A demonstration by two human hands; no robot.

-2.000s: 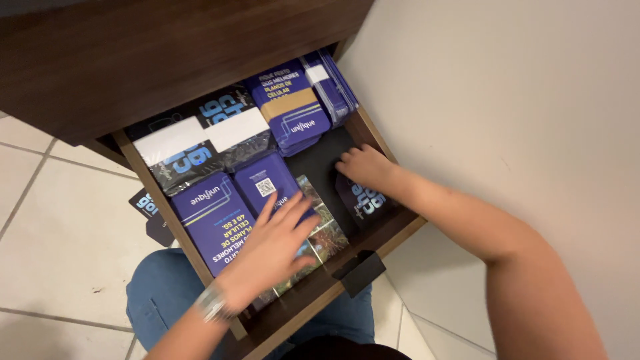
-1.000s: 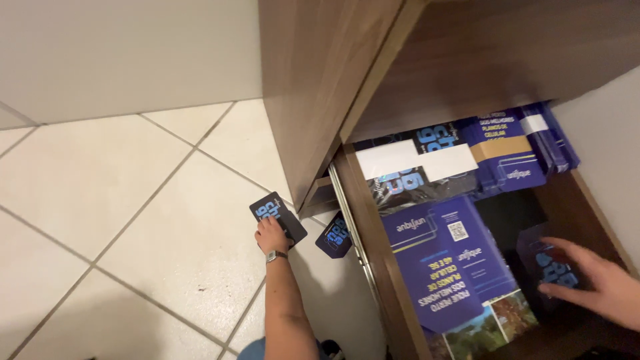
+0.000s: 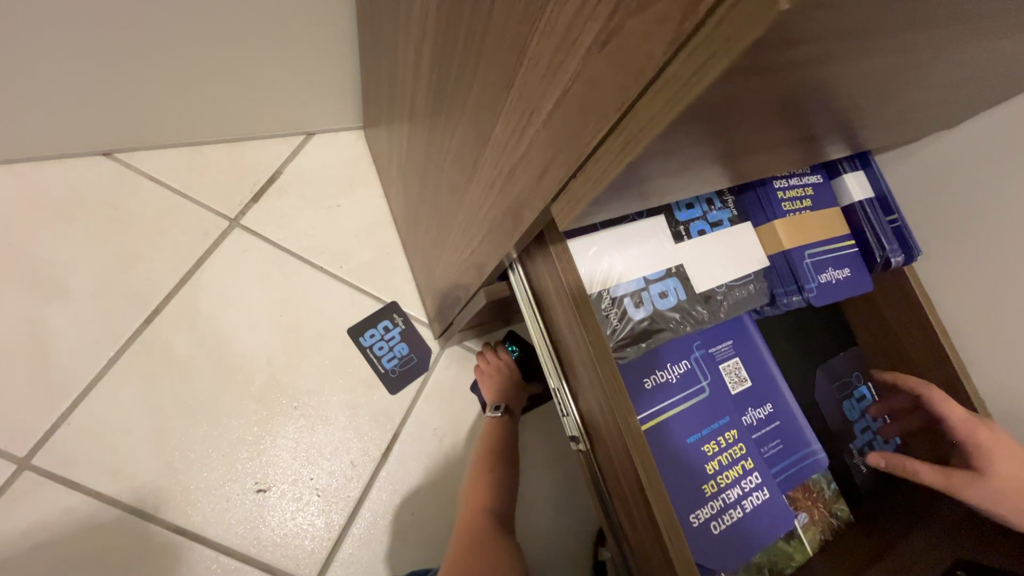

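Observation:
On the floor beside the drawer's metal slide, my left hand [image 3: 502, 378] rests on a dark printed card [image 3: 524, 356], its fingers bent over it; whether it grips the card is unclear. Another dark card [image 3: 390, 347] with blue lettering lies on the tiles to the left. Inside the drawer, my right hand [image 3: 936, 440] touches a stack of dark cards [image 3: 856, 416] with thumb and fingers apart. Blue leaflets [image 3: 704, 448] lie in the drawer's middle, over a photo-printed sheet [image 3: 820, 512]. Behind them sit a plastic-wrapped pack [image 3: 680, 300] and banded blue leaflets [image 3: 832, 248].
The open wooden drawer [image 3: 624, 400] has a metal slide [image 3: 548, 352] along its left side. The wooden cabinet [image 3: 496, 144] stands above it. Pale floor tiles [image 3: 200, 360] stretch to the left, and a light wall [image 3: 976, 224] borders the right side.
My left hand has left the card on the open floor and moved right to the card by the drawer. Two seconds ago it was over the leaflets. The view has swung left.

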